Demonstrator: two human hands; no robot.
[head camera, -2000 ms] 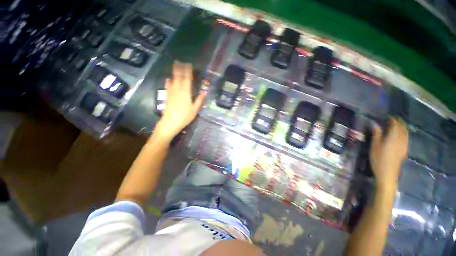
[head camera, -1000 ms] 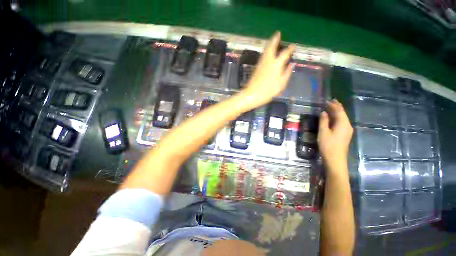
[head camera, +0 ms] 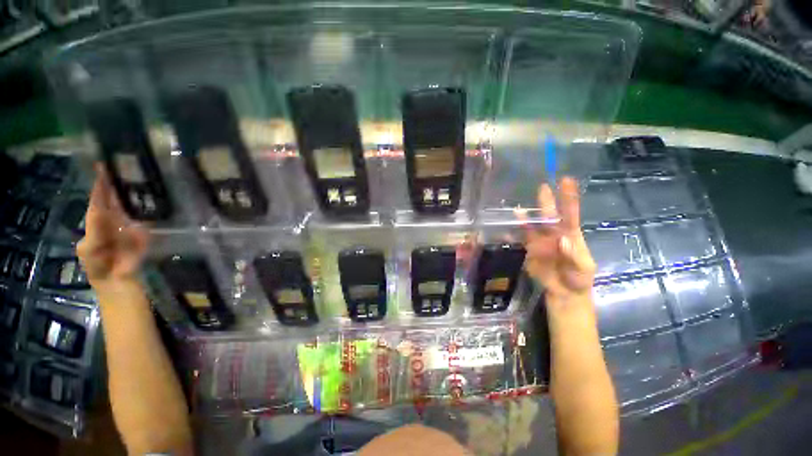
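A clear plastic blister tray [head camera: 570,80] is lifted off the bench, tilted with its far side raised close to the camera. It holds black phones in two rows, such as one in the upper row [head camera: 328,160] and one in the lower row [head camera: 363,289]. Their pale rectangles show. The upper right compartment holds no phone. My left hand [head camera: 116,245] holds the tray's left edge, its fingers partly behind the plastic. My right hand [head camera: 563,249] holds the right edge, fingers spread upward and partly behind the plastic.
A filled blister tray [head camera: 89,312] lies at the left, and another tray [head camera: 637,254] at the right has one dark phone [head camera: 641,148] at its far end. Red-printed plastic with a green patch [head camera: 343,370] lies below the lifted tray. A green conveyor [head camera: 703,107] runs beyond a pale rail.
The middle tray has risen and tilted towards the camera. My left hand has moved from over the phones to the tray's left edge. The separate phone at the left no longer shows.
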